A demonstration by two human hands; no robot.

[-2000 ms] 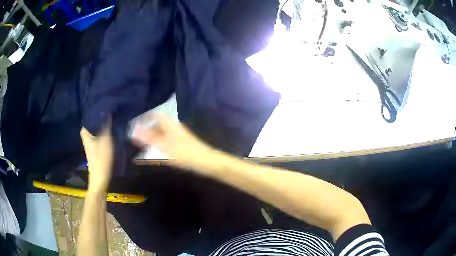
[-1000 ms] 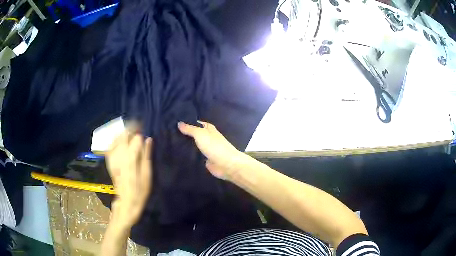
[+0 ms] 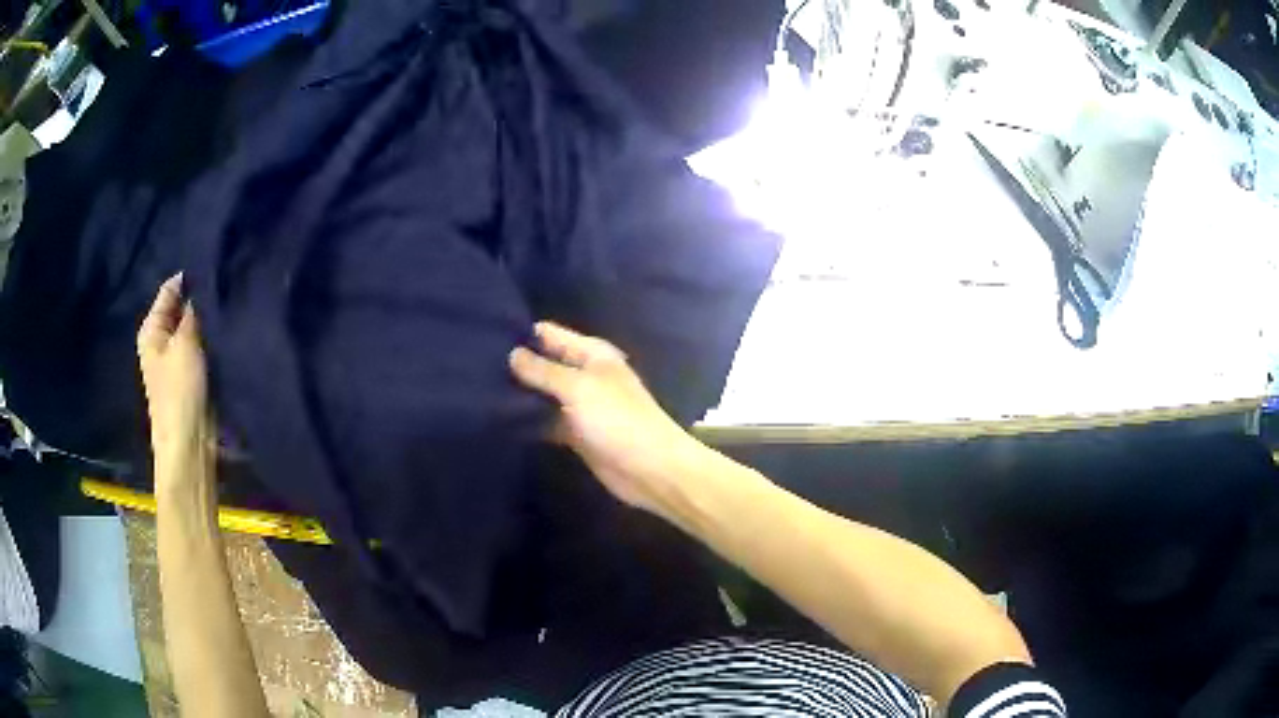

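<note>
A large dark navy garment piece (image 3: 407, 309) covers the left of the white table and hangs over its front edge towards the lap. Its cloth is spread wide at the front and bunched in folds towards the back. My left hand (image 3: 174, 351) is at the cloth's left side, fingertips at its edge, partly hidden by it. My right hand (image 3: 589, 400) holds the cloth near its middle, between thumb and fingers.
Black-handled shears (image 3: 1077, 288) lie on the white table (image 3: 898, 365) at the right. Lamp glare (image 3: 765, 154) hides the area beside the cloth. A yellow rail (image 3: 267, 525) and a brown cardboard box (image 3: 281, 603) are at the lower left, a blue bin (image 3: 267, 34) at the upper left.
My left hand has moved left and up, and the gathered cloth has spread wide between my hands, covering the white table patch. My right hand has moved little.
</note>
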